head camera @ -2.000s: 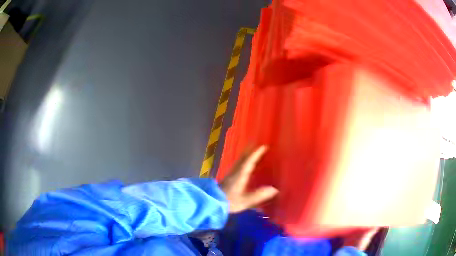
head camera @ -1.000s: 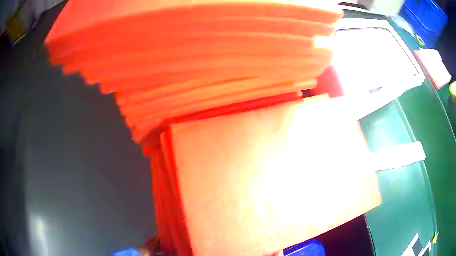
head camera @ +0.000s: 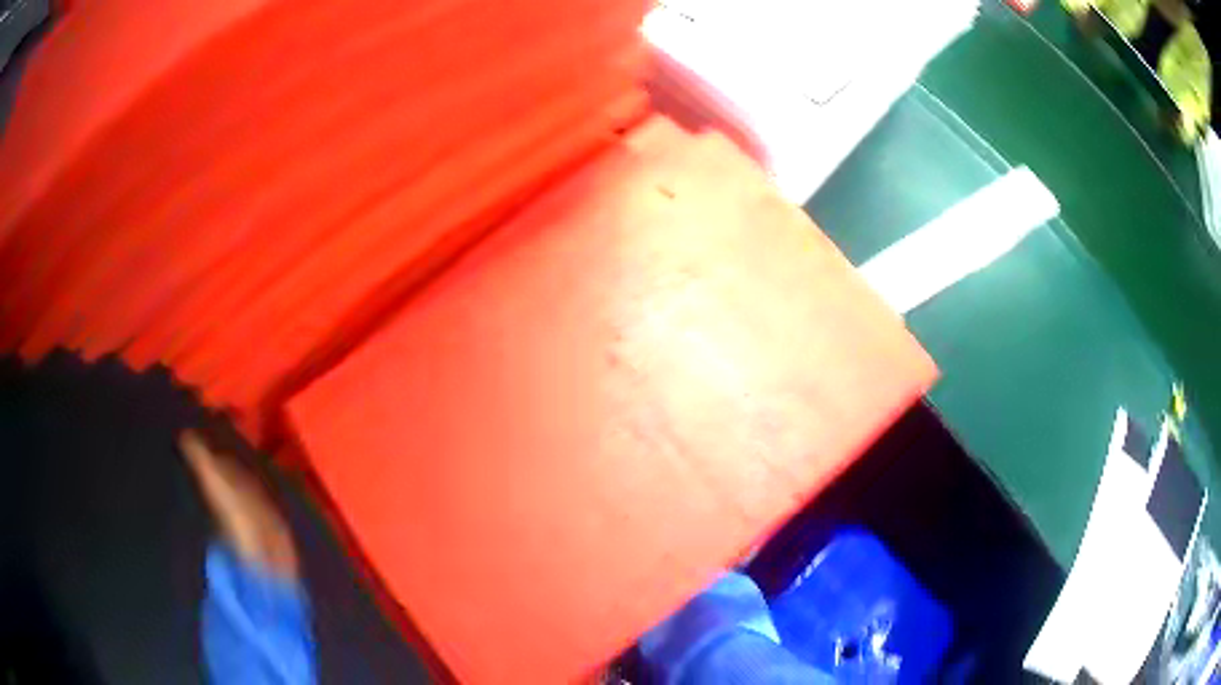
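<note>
A red-orange foam board point(head camera: 603, 402) lies in front of me, its broad face up, near the bench edge. A thick ridged stack of red-orange foam boards point(head camera: 321, 161) stands against its upper left side. My left hand point(head camera: 244, 509) is blurred, left of the board and below the stack, with fingers extended and nothing seen in it. My right sleeve point(head camera: 723, 636) reaches under the board's lower edge; the right hand is almost wholly hidden there, so its grip cannot be told.
The green bench point(head camera: 991, 361) holds a white strip point(head camera: 964, 238), white sheets point(head camera: 817, 67) and a white-and-black sheet point(head camera: 1125, 562). A blue stool point(head camera: 864, 609) shows below the bench edge. Small yellow-green items point(head camera: 1185, 80) are at upper right. Dark floor point(head camera: 94, 522) lies left.
The view has turned towards the bench, so the stack and board appear tilted and further left. My left hand has come into view beside the stack; more of the right sleeve shows.
</note>
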